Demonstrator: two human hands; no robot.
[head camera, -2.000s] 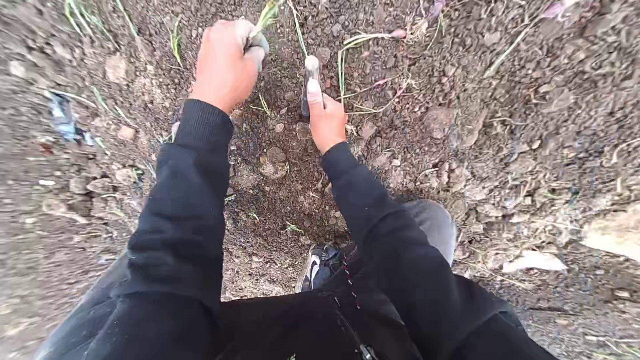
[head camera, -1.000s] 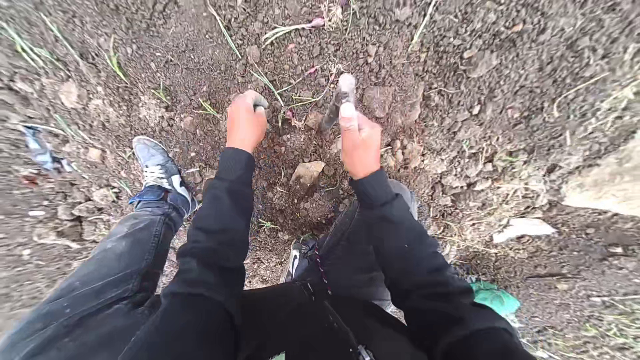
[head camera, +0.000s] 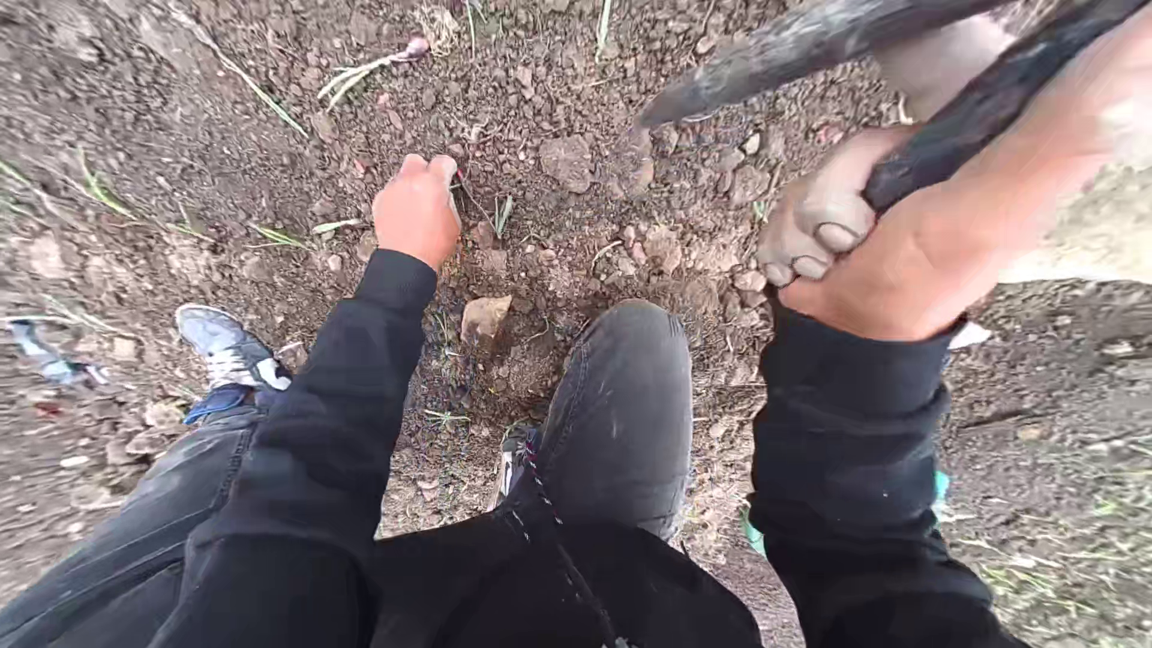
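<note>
My left hand (head camera: 418, 211) is low over the soil at left of centre, fingers curled down; what lies under the fingertips is hidden. Close to the camera at the upper right, my right hand (head camera: 909, 238) is closed around the dark handle (head camera: 999, 99) of a hand tool. A dark, tapered part (head camera: 774, 67) of this tool points left above the ground. Beyond my left hand lies a small pinkish-purple onion bulb (head camera: 414, 49) with pale green leaves. Thin green shoots (head camera: 502, 216) stand just right of my left hand.
Loose, stony soil (head camera: 567, 162) surrounds both hands. A larger stone (head camera: 486, 317) lies below my left hand. My bent knee (head camera: 630, 405) is between my arms, and my shoe (head camera: 220, 342) stands at the left. Some litter (head camera: 45, 351) lies at the far left.
My right hand has risen with the tool from near the ground towards the camera and out to the right. My left hand stays low near the soil.
</note>
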